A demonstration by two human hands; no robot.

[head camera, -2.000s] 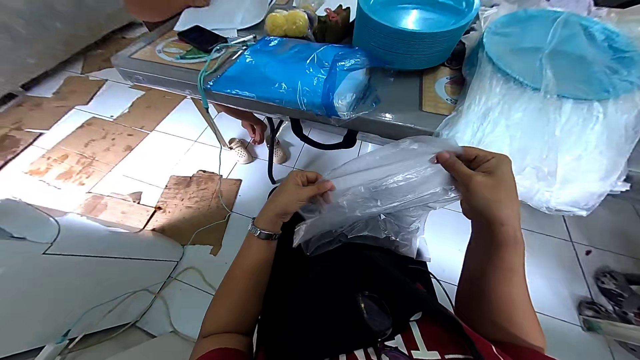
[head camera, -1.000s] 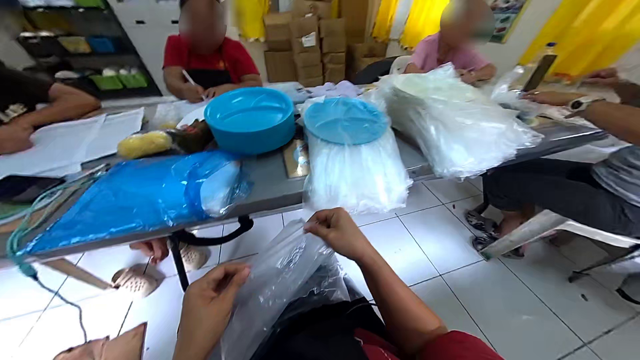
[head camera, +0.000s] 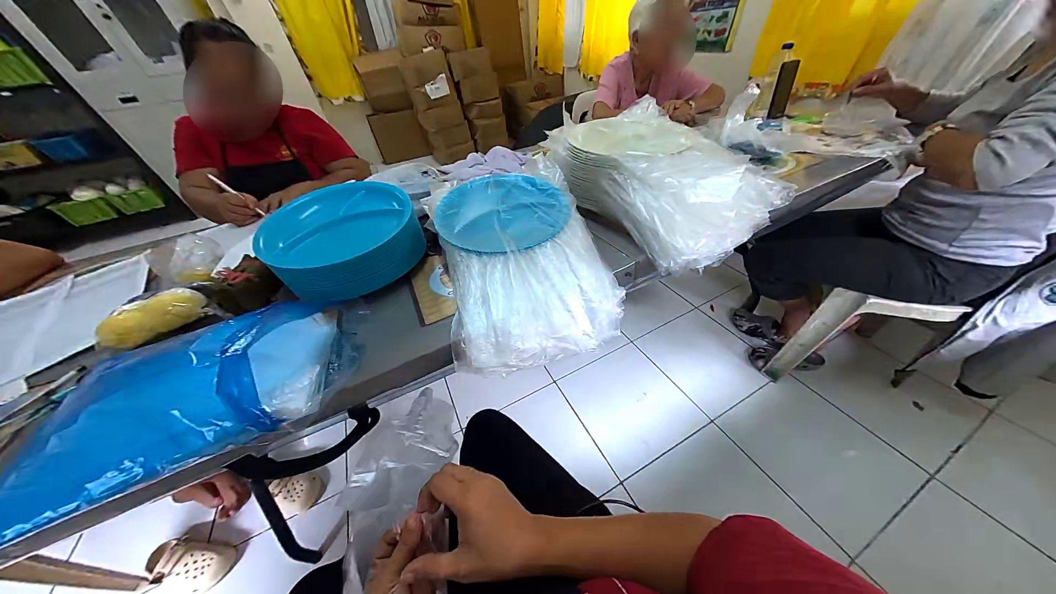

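A clear plastic bag (head camera: 392, 462) hangs over my lap below the table edge. My right hand (head camera: 487, 524) pinches its edge between thumb and forefinger. Just beside it, low in the view, my left hand (head camera: 396, 561) grips the same film, partly hidden by the right. On the table stands a stack of blue divided plates (head camera: 338, 239). Right of it, blue plates in clear plastic (head camera: 503, 214) have their loose film draped over the table edge. Farther right is a bagged stack of pale plates (head camera: 631, 144). A blue plastic package (head camera: 165, 404) lies at the left.
The grey table (head camera: 396, 338) runs across in front of me. A person in red (head camera: 297, 144) holds a pen behind it; a person in pink (head camera: 652, 82) sits farther back, another person (head camera: 965, 181) at right. A bottle (head camera: 780, 87) stands on the table; a white chair (head camera: 850, 318) is at right.
The view has swung up and to the right. My hands, apart on the plastic bag in the earlier frames, are now close together on it.
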